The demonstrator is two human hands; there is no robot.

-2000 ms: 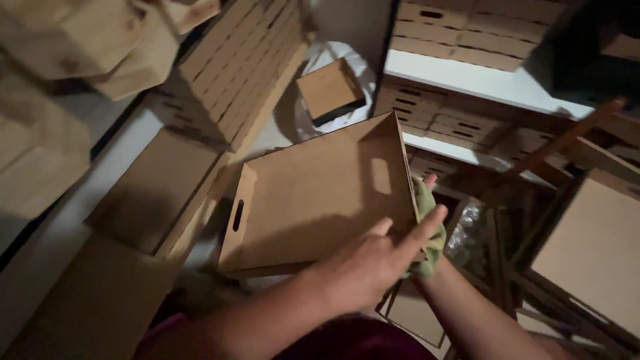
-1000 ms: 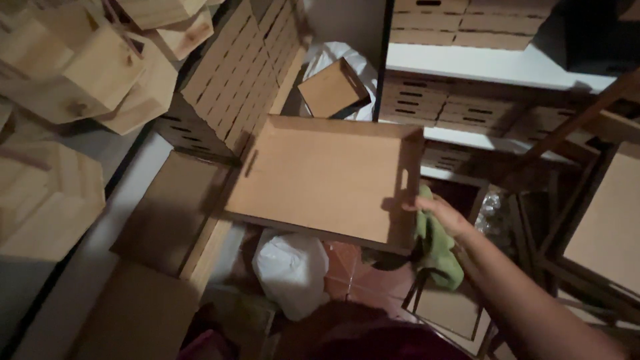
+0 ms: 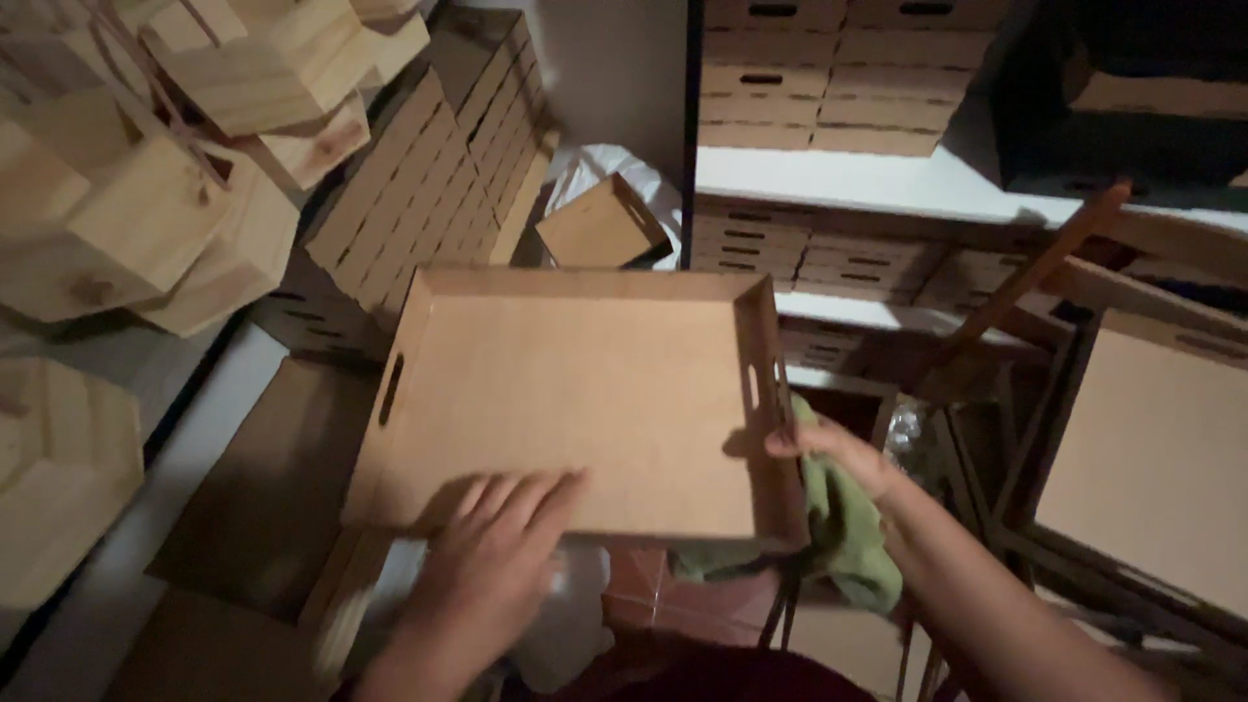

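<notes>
A rectangular wooden tray (image 3: 585,400) with slot handles in its short sides is held up in front of me, its inside facing me. My right hand (image 3: 838,453) grips the tray's right side, thumb over the wall near the handle, and a green cloth (image 3: 848,546) hangs from the same hand, partly behind the tray. Over the tray's lower left edge lies my left hand (image 3: 507,546), slightly blurred, its fingers extended on or just above the tray's floor; contact cannot be told.
Stacked trays (image 3: 419,185) stand at the left, below hexagonal pine pieces (image 3: 195,214). White shelves (image 3: 829,180) behind carry more stacked trays. A small open box (image 3: 604,224) rests on white plastic. At the right are a wooden panel (image 3: 1150,468) and an orange-brown wooden bar (image 3: 1033,263).
The tray has turned from a tilt to nearly level across the view. My left hand, over the tray's right part two seconds ago and out of view one second ago, is now at its lower left edge.
</notes>
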